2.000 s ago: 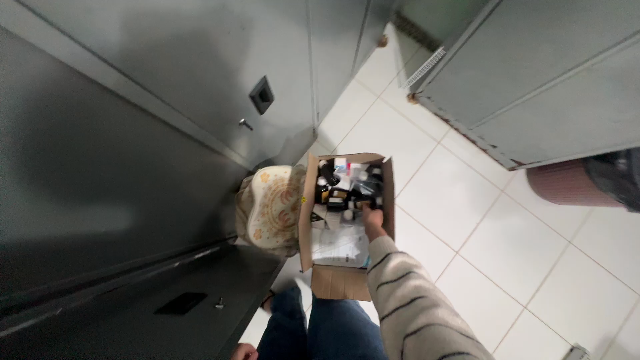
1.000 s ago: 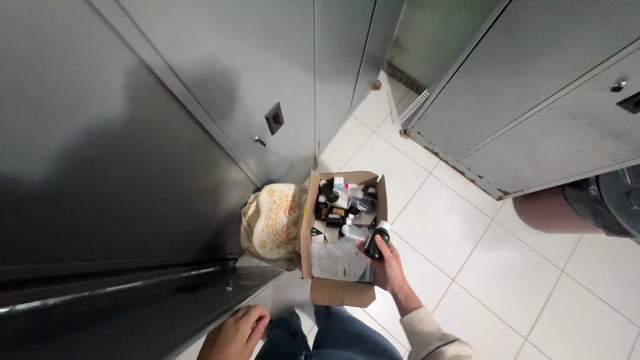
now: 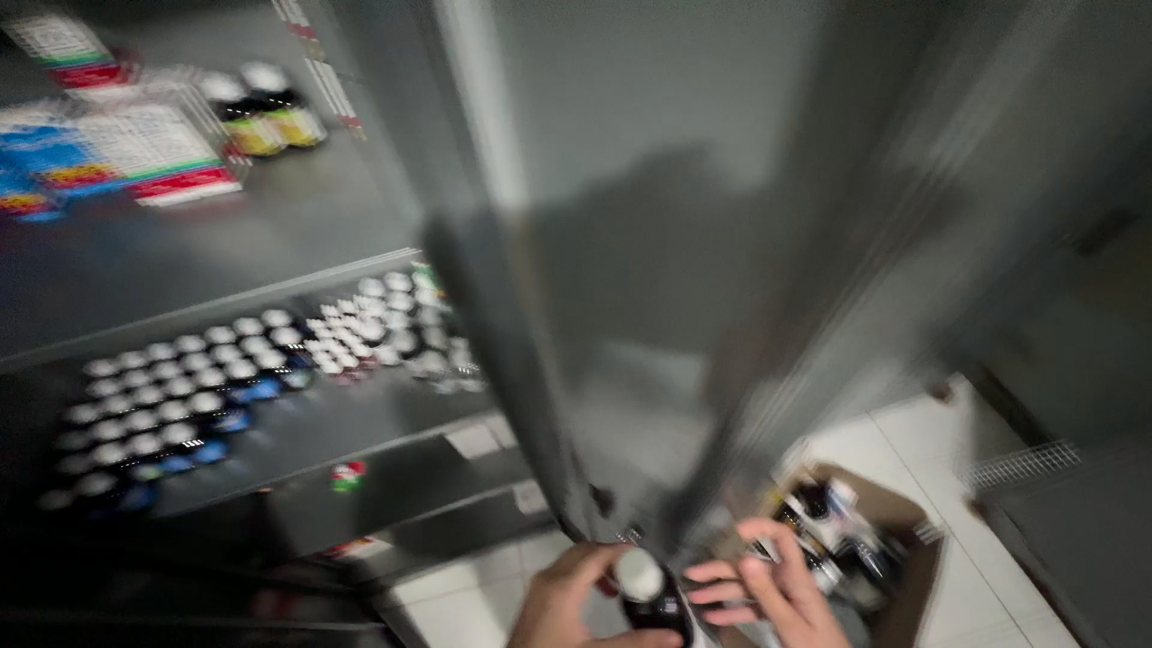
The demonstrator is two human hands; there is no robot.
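Note:
My left hand (image 3: 571, 598) is closed around a dark bottle with a white cap (image 3: 655, 598) at the bottom centre of the head view. Just right of the bottle is my right hand (image 3: 774, 589), its fingers spread and nothing held in them. Below and behind that hand, an open cardboard box (image 3: 918, 585) holds several dark bottles and other small packages. Rows of white-capped dark bottles (image 3: 171, 387) stand on a cabinet shelf at the left. The picture is blurred.
An upper shelf (image 3: 297, 211) bears two bottles with yellow labels (image 3: 274, 126) and printed cartons (image 3: 153, 148). A grey metal cabinet door (image 3: 648, 270) stands in the middle. White floor tiles (image 3: 954, 486) show beside the box. A small red and green item (image 3: 347, 475) lies on a lower shelf.
The dark bottle that my right hand held over the box is now in my left hand. The cabinet's stocked shelves have come into view as the view swung left.

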